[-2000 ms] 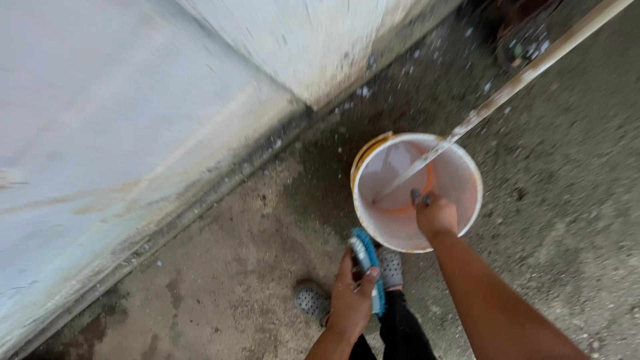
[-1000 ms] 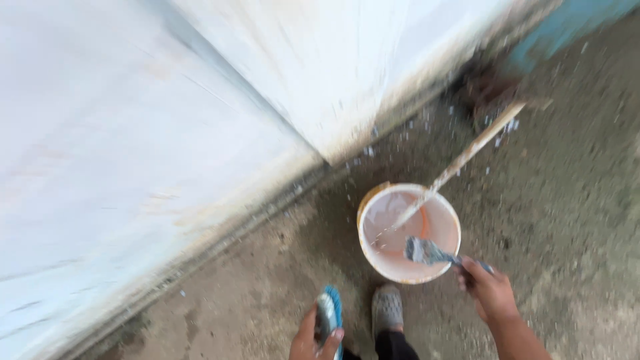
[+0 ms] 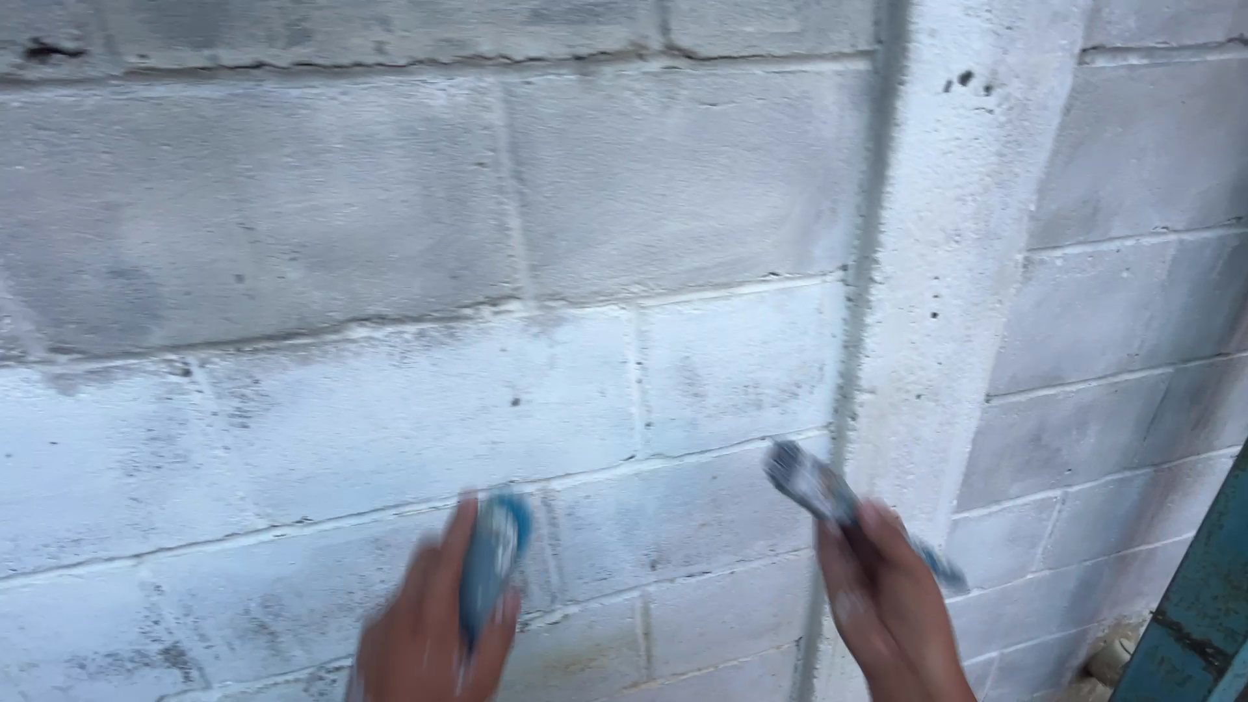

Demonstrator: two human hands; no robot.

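Observation:
Before me stands a concrete block wall (image 3: 682, 175), partly coated in white. My left hand (image 3: 429, 614), low and left of centre, grips a blue brush-like tool (image 3: 497, 556) smeared with white; motion blur hides its exact kind. To the right, my right hand (image 3: 892, 595) is closed around the handle of a paintbrush (image 3: 814, 483). The paintbrush's bristles point up and left, close to the wall beside the white pillar (image 3: 951, 253); whether they touch it I cannot tell.
More block wall (image 3: 1121, 322) continues right of the pillar. A worn blue-green post or panel edge (image 3: 1185, 595) slants in at the lower right, with a pale rounded object (image 3: 1111, 658) beside its base.
The view has swung up from the ground to the wall. The bucket with the pole in it has left the view. My right hand has moved from the bucket to the wall with the paintbrush.

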